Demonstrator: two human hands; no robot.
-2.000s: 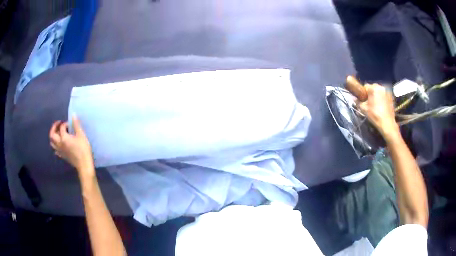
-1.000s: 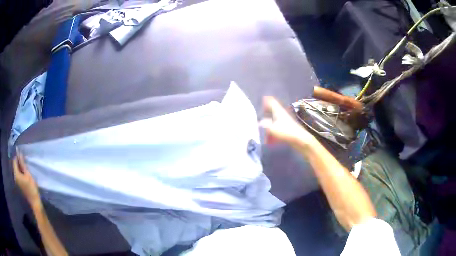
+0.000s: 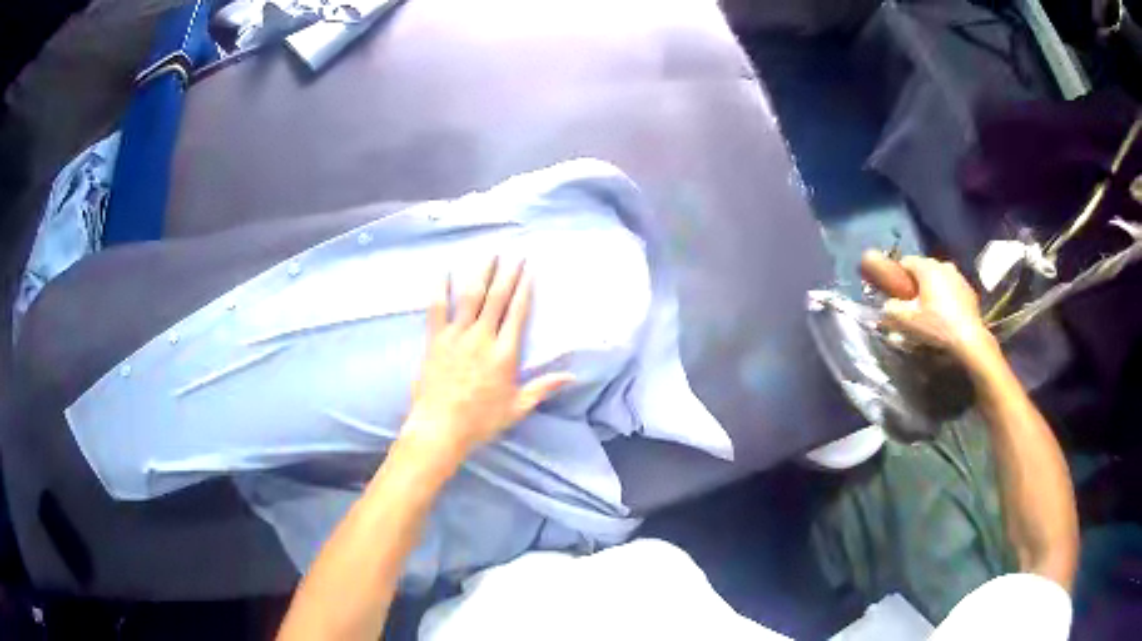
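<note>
A light blue shirt (image 3: 301, 363) lies over the padded grey table, its button row curving along the far edge. Some creases run across it, and its near part hangs in folds towards me. My left hand (image 3: 473, 363) lies flat on the shirt with fingers spread, gripping nothing. My right hand (image 3: 933, 307) is closed round the brown handle of the steam iron (image 3: 858, 363) at the table's right edge, clear of the shirt. The iron's silver pointed body shows left of the hand; its underside is hidden.
The grey padded table (image 3: 564, 100) extends beyond the shirt. A dark blue bar (image 3: 140, 163) and crumpled blue cloth (image 3: 78, 213) lie at the left. A pale cord (image 3: 1077, 282) runs right from the iron. Dark green cloth (image 3: 914, 513) is at lower right.
The shirt now shows its button row along the far edge. My left hand has moved from the shirt's left end to its middle. My right hand has moved right and taken hold of the iron.
</note>
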